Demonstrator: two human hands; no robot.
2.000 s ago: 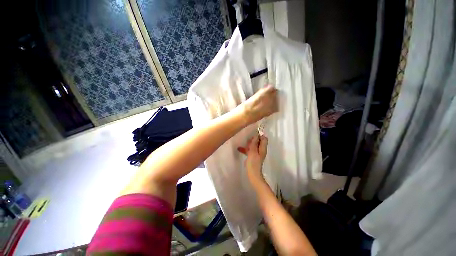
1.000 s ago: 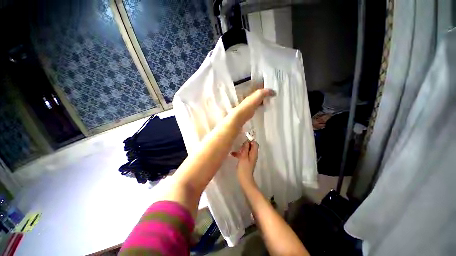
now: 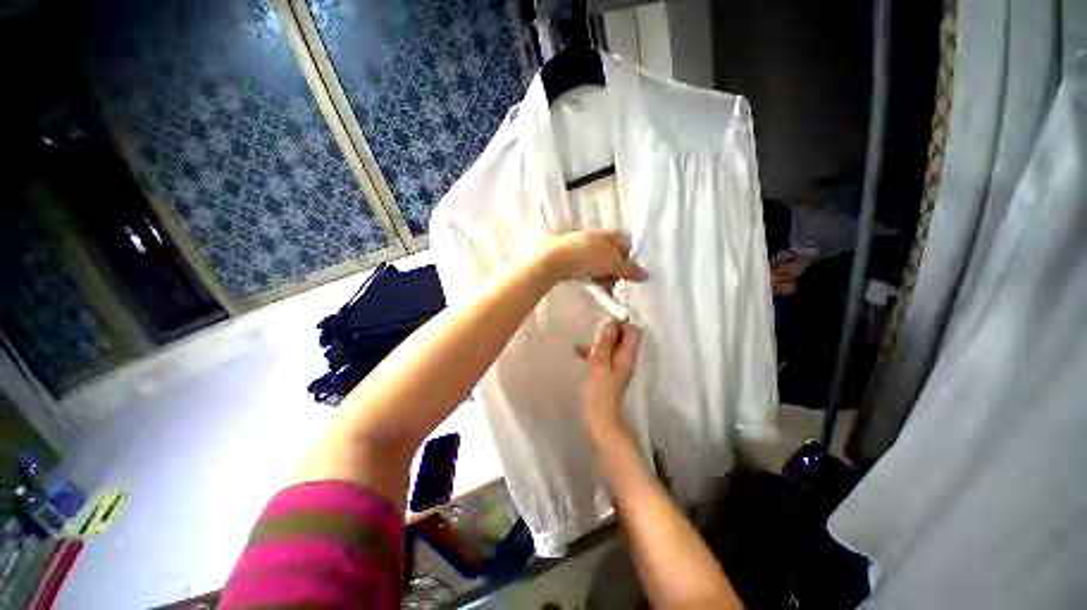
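A white long-sleeved shirt [image 3: 697,274] hangs in front of me with its neck open. A black hanger [image 3: 590,178] shows as a dark bar across the opening. My left hand [image 3: 594,255] is at the upper centre front, fingers on the placket edge. My right hand [image 3: 612,358] is just below it, fingertips pinching the placket [image 3: 610,303], which is folded into a small pale strip between the hands. No button can be made out between the fingers.
A white table [image 3: 179,441] on the left holds a dark garment pile [image 3: 376,328] and a phone [image 3: 436,472]. Pale garments [image 3: 989,393] hang at the right edge, beside a grey upright post [image 3: 856,226]. Dark items lie on the floor at lower right.
My left hand has come down from the upper placket towards my right hand, which stays pinched on the placket. The view has shifted, and the phone shows again.
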